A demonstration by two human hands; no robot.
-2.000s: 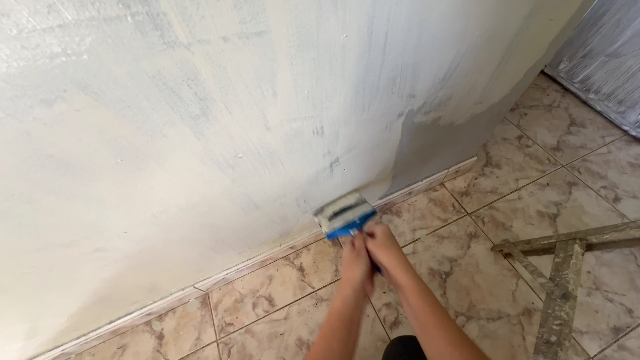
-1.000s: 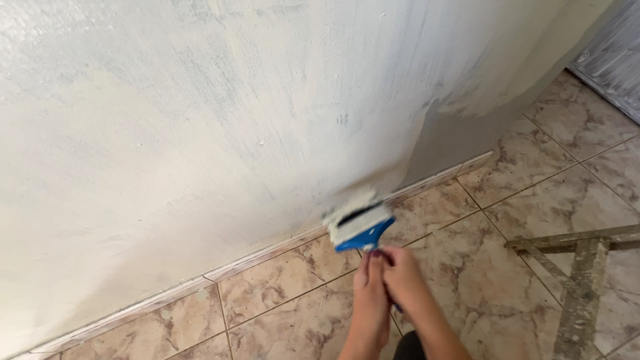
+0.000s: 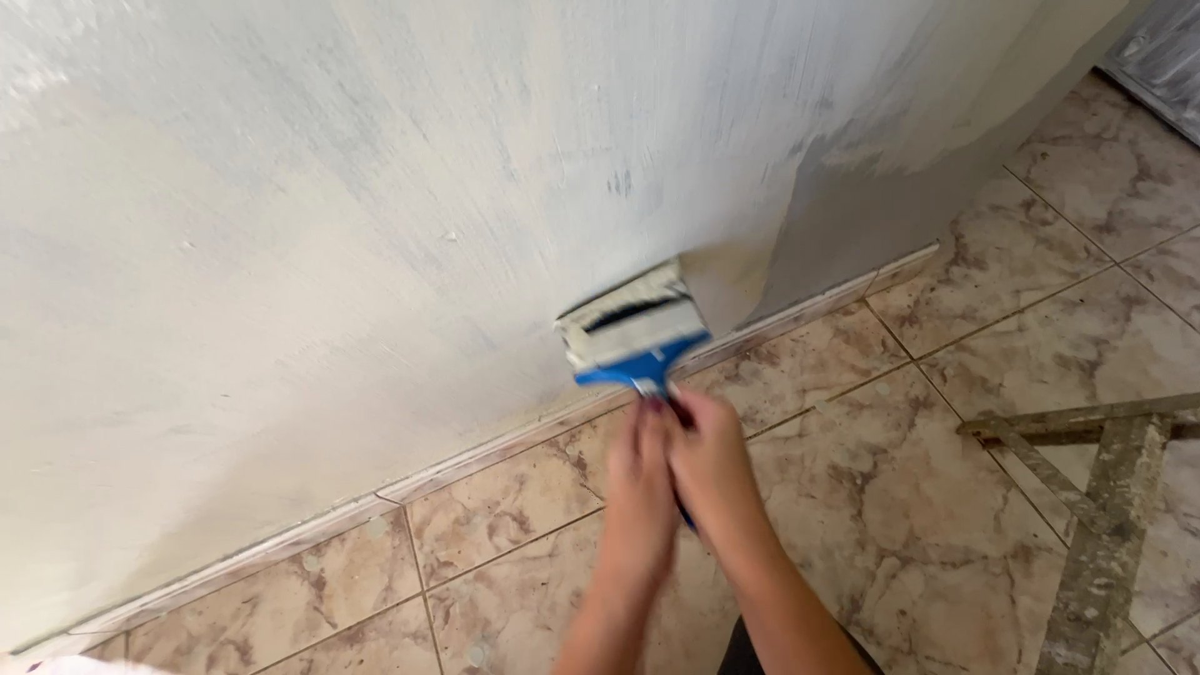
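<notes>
A wide putty knife with a blue handle guard (image 3: 642, 361) is held in both my hands, its broad blade smeared with off-white filler and a dark bare streak across it. The blade's far edge meets the lower part of the wall (image 3: 375, 234), just above the tile baseboard. My left hand (image 3: 640, 445) and my right hand (image 3: 708, 436) close around the handle side by side; the handle's end shows below between them. The wall bears uneven pale filler with grey patches and streaks, and a darker grey area lies right of the blade.
Marbled beige floor tiles (image 3: 900, 497) run along the baseboard (image 3: 525, 441). A paint-spattered wooden frame (image 3: 1097, 534) stands on the floor at the right. At the upper right corner is a grey streaked panel (image 3: 1162, 56). Part of a dark garment shows at the bottom edge.
The blade was lower and off the wall's face, near the baseboard, a second ago; it is now up against the wall. Both hands have kept hold of the handle.
</notes>
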